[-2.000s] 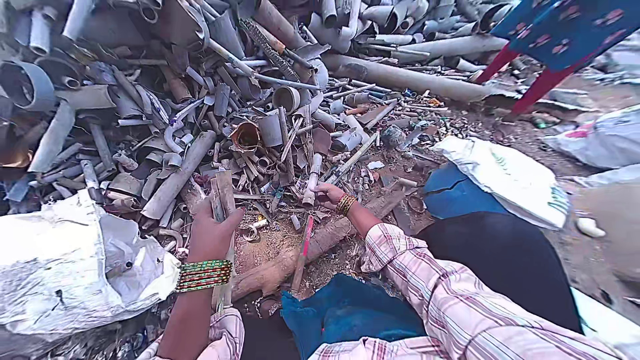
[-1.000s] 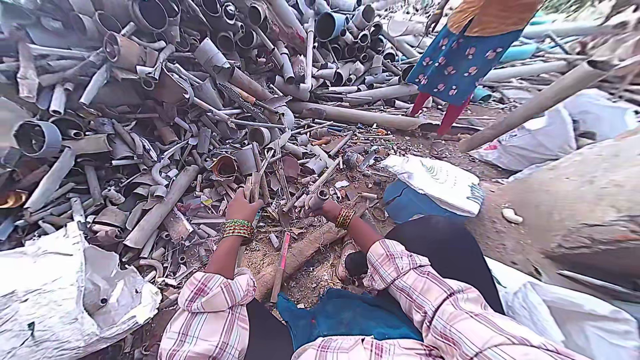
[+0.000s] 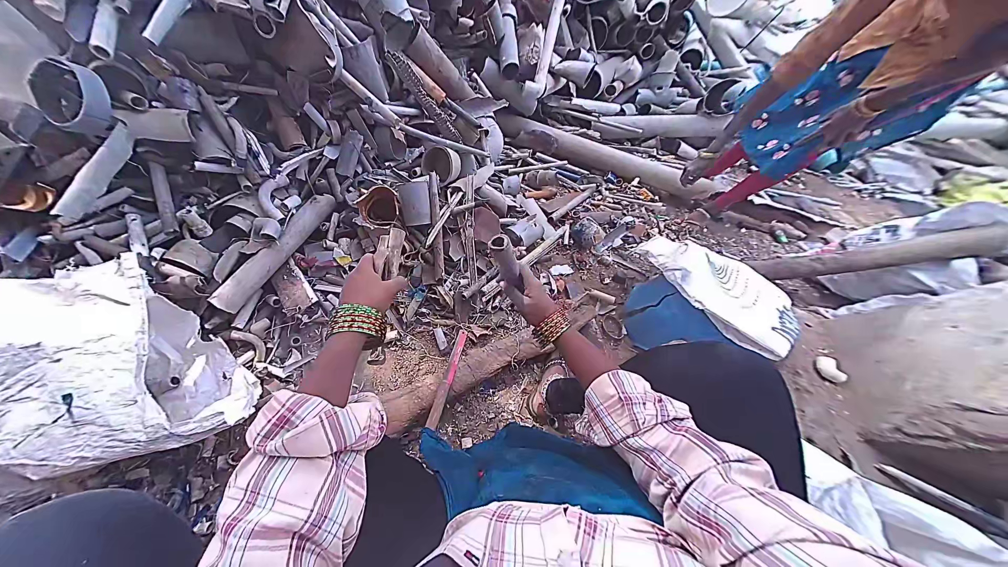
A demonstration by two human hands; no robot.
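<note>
My left hand point(image 3: 370, 287), with green and red bangles, is closed around a flat brownish strip point(image 3: 391, 250), perhaps wood, whose upper end stands up from the fist. To its right, my right hand point(image 3: 532, 298) grips a short grey pipe piece point(image 3: 505, 258) with its open end up. Between and below the hands, a tool with a red-and-pink handle point(image 3: 449, 376) leans across a wooden log point(image 3: 480, 374) on the ground. Its far end is hard to make out among the scraps. Pipe scraps point(image 3: 276, 252) are heaped just beyond both hands.
A white sack point(image 3: 71, 354) lies at the left. On the right are a white sack point(image 3: 720, 295) over a blue piece point(image 3: 665, 315), a long pole point(image 3: 890, 250) and a large stone point(image 3: 929, 362). Another person point(image 3: 835, 102) bends over the heap at upper right.
The pipe piece is now raised upright in my right hand. The other person, standing more upright a second ago, now bends with arms reaching down.
</note>
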